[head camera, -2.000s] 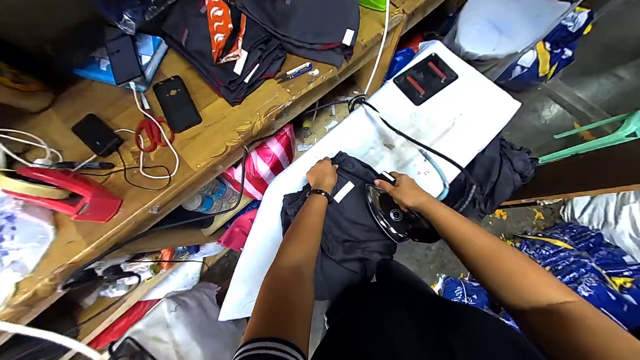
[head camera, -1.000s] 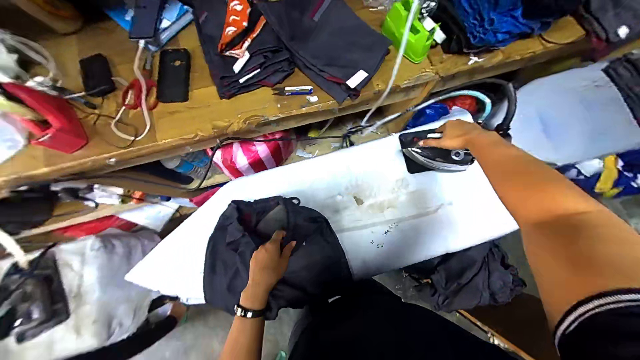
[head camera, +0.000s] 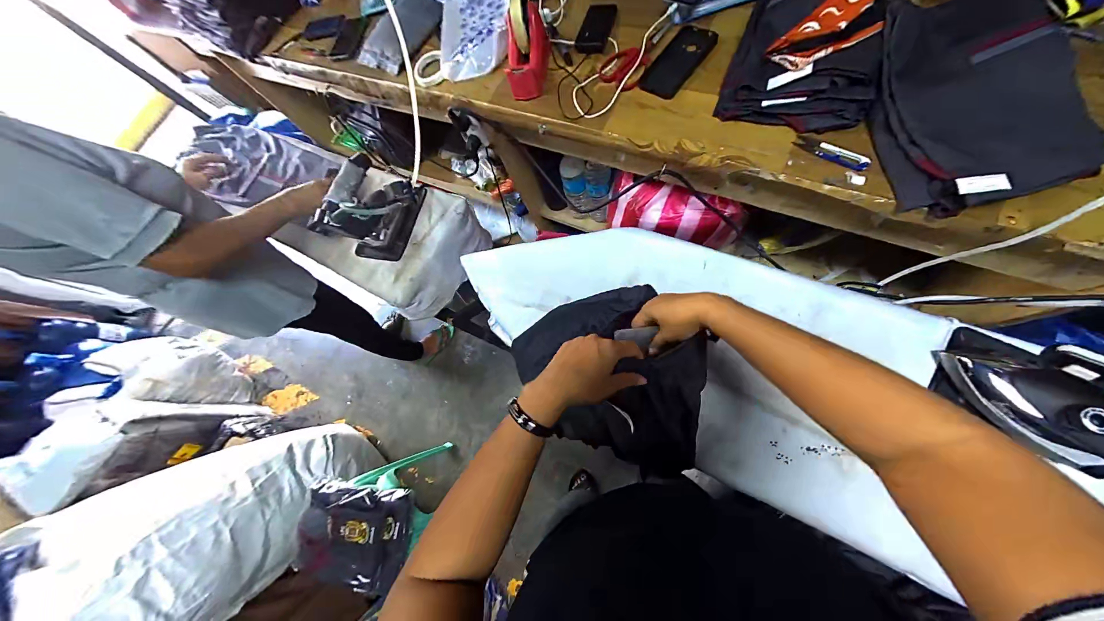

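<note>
A dark cloth garment (head camera: 664,397) lies bunched over the narrow end of a white padded ironing board (head camera: 742,440). Both hands grip its upper part, close together at a small grey piece of the cloth. My left hand (head camera: 586,366), with a dark bracelet at the wrist, pinches from the left; my right hand (head camera: 677,319) pinches from the right. The fingertips are partly hidden by cloth. At the right edge of the view a black and silver electric iron (head camera: 1035,397) rests at the board's far end, touched by neither hand.
A wooden bench (head camera: 690,129) holds folded dark garments (head camera: 975,103), a phone (head camera: 679,62), a pen (head camera: 832,153) and a red tape dispenser (head camera: 527,56). At left a co-worker (head camera: 172,216) holds another iron (head camera: 371,207) at a second board. White sacks (head camera: 216,517) lie on the floor.
My right hand has let go of the iron and come over to the garment beside my left hand. The view has swung left, bringing the co-worker into sight.
</note>
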